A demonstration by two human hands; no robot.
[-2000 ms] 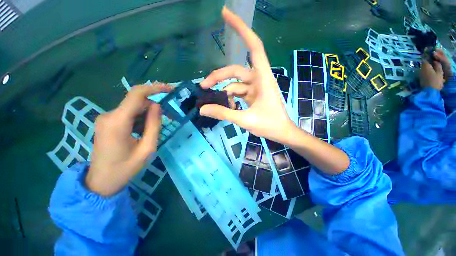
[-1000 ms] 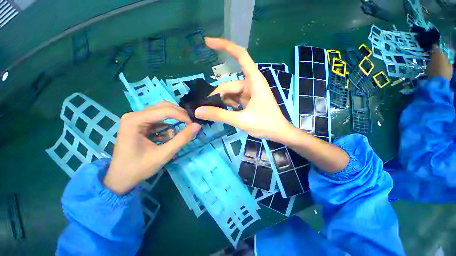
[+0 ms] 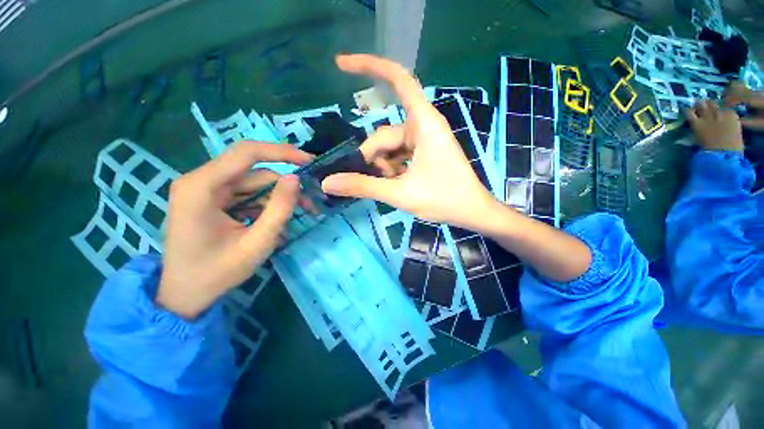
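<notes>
A dark front housing (image 3: 314,172) is held up, tilted, above the sheets. My left hand (image 3: 226,218) pinches its left part between thumb and fingers and hides much of it. My right hand (image 3: 419,159) has its thumb and bent fingers around the right end, index finger raised. Dark material shows between the right thumb and fingers; its edges are unclear. A black crumpled pile (image 3: 333,132) lies just behind. A pale blue sheet (image 3: 360,293) lies below the hands. Sheets with black rectangles (image 3: 529,130) lie to the right.
Emptied carrier sheets (image 3: 138,180) lie at the left. A grey post (image 3: 400,42) stands behind my right hand. Yellow frames (image 3: 576,95) and dark housings (image 3: 611,174) lie at the right. Another person's blue sleeve (image 3: 716,226) and hands are at the right edge, near more carrier sheets (image 3: 670,75).
The housing was upright and facing the view, then lowered between both hands; now it is tilted more edge-on. My right index finger is lower than at first. Housings at the back left have shifted left.
</notes>
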